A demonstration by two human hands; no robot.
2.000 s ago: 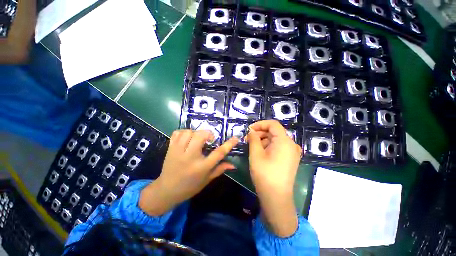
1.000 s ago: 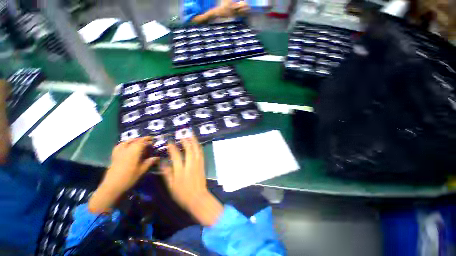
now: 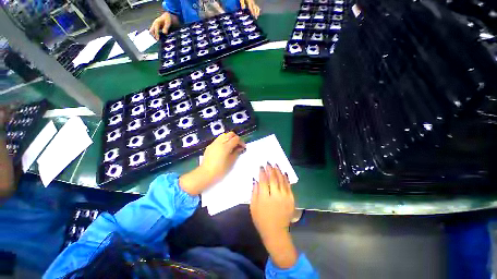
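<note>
A white sheet lies at the bench's front edge. My left hand is at its upper left part with fingers curled; whether it pinches a tiny piece cannot be told. My right hand lies palm down on the sheet's right part, fingers extended and slightly apart, holding nothing visible. A black pocket tray lies left of the sheet, with a silvery squarish part with a round middle among many others in its pockets.
A tall stack of black trays stands at right, beside a flat black object. Another person's hands hold a filled tray across the bench. Another filled tray lies behind. White sheets and a grey upright are at left.
Both hands have moved off the black tray to the right, onto the white sheet. The view has swung right and up. The other person's hands now touch the far tray.
</note>
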